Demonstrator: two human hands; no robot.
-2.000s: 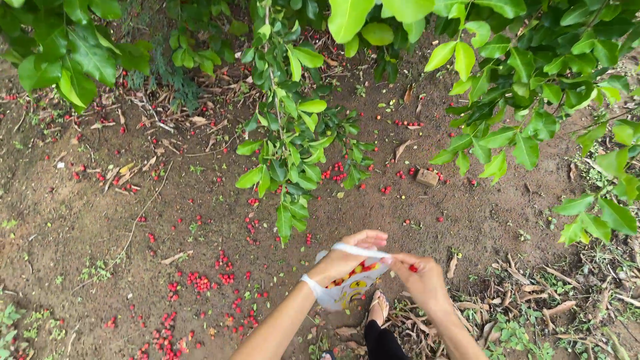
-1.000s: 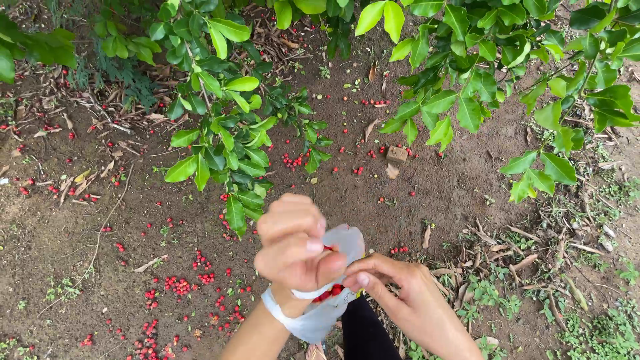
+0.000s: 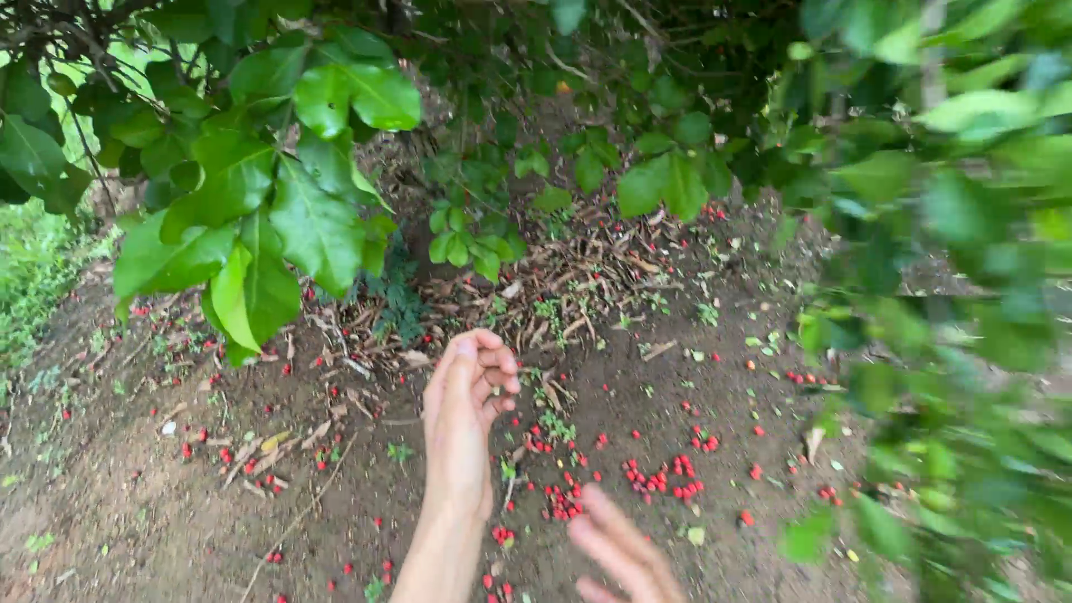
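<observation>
My left hand (image 3: pixel 467 398) is raised at the middle of the view, its fingers loosely curled and apart from the thumb, with nothing seen in it. Lower and to the right, my right hand (image 3: pixel 624 548) is blurred and cut off by the bottom edge, its fingers spread and no object visible in it. Beyond and between the hands, small red fruits (image 3: pixel 563 501) lie scattered on the bare soil, with a denser cluster (image 3: pixel 666 479) to the right. The white plastic bag is not in view.
Leafy branches (image 3: pixel 276 184) hang at the upper left, and blurred foliage (image 3: pixel 963 335) fills the right side. Dry leaves and twigs (image 3: pixel 544 293) litter the soil under the bush. A thin stick (image 3: pixel 306 511) lies at the lower left.
The white bag with red and yellow fruits, at my hands before, has gone out of view. My hands have moved apart. The view has swung up and to the left.
</observation>
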